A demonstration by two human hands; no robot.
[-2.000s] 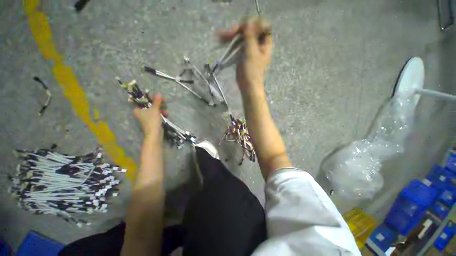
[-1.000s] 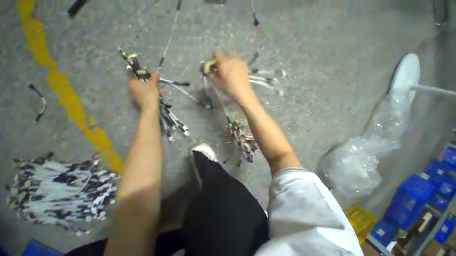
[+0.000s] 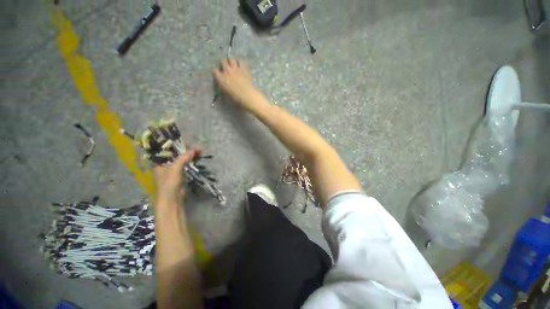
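Note:
My left hand (image 3: pixel 172 172) is closed around a bunch of cables (image 3: pixel 161 140) with cream and dark ends, above the floor. Its white leads and dark tips stick out below the fingers. My right hand (image 3: pixel 235 79) reaches down at a single thin cable (image 3: pixel 232 40) on the floor; the cable shows above and below the hand. Whether the fingers grip it cannot be told. A dense cable pile (image 3: pixel 102 238) lies at lower left. A small reddish-brown cable cluster (image 3: pixel 297 178) lies by my shoe.
Marker pen (image 3: pixel 139 30), tape measure (image 3: pixel 263 11) and stray cables (image 3: pixel 306 31) lie at the top. A yellow line (image 3: pixel 90 90) runs down the left. Clear plastic bags (image 3: pixel 452 208), a round white stand base (image 3: pixel 503 96), a yellow bin (image 3: pixel 467 286) and blue bins (image 3: pixel 527 253) are at right.
The cables spread on the floor between my hands are gone from there, and my left hand's bunch looks fuller. My right hand, earlier holding cables, has moved left to the single cable. The view has shifted.

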